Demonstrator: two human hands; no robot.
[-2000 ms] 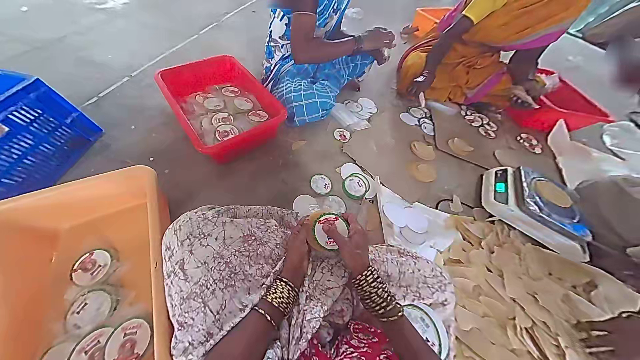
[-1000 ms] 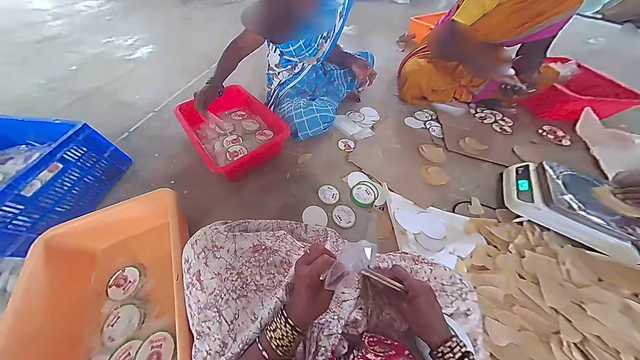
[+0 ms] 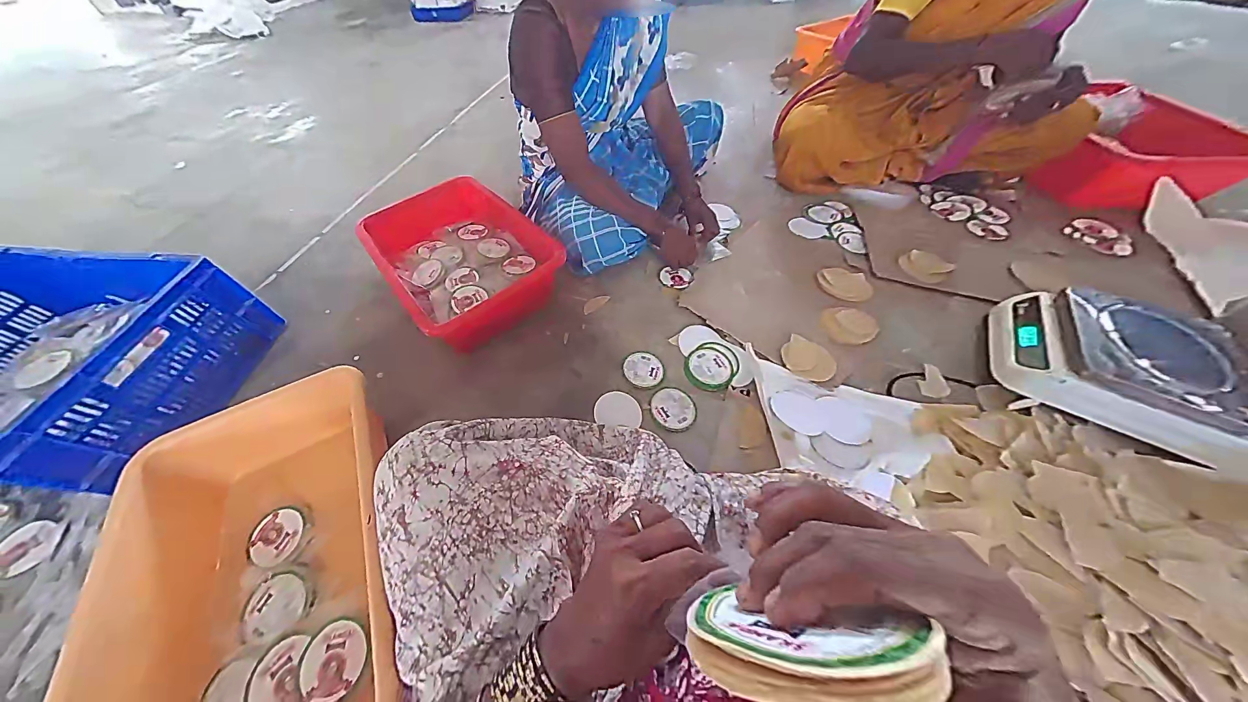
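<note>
My right hand (image 3: pixel 877 575) grips a stack of thin round discs (image 3: pixel 819 663), like papads, topped by a round printed label (image 3: pixel 809 634) with a green rim. Beside it, over my lap, my left hand (image 3: pixel 634 595) has its fingers closed at a clear plastic bag (image 3: pixel 702 595), which lies against the stack's left edge. How far the bag covers the stack cannot be told. Round labels (image 3: pixel 673 409) and white paper discs (image 3: pixel 618 410) lie on the floor past my knees. More white discs (image 3: pixel 829 419) rest on a white sheet to the right.
An orange tub (image 3: pixel 336 439) with packed discs is at my left, by a blue crate (image 3: pixel 185 361). Ahead, a person (image 3: pixel 604 146) sits by a red tub (image 3: pixel 487 312); another person (image 3: pixel 926 107) sits further right. A digital scale (image 3: pixel 1033 361) stands beyond heaped thin discs (image 3: pixel 1102 517).
Two seconds ago both my hands held the labelled stack; one second ago my left hand held up the clear bag. The person in blue has drawn a hand back from the red tub.
</note>
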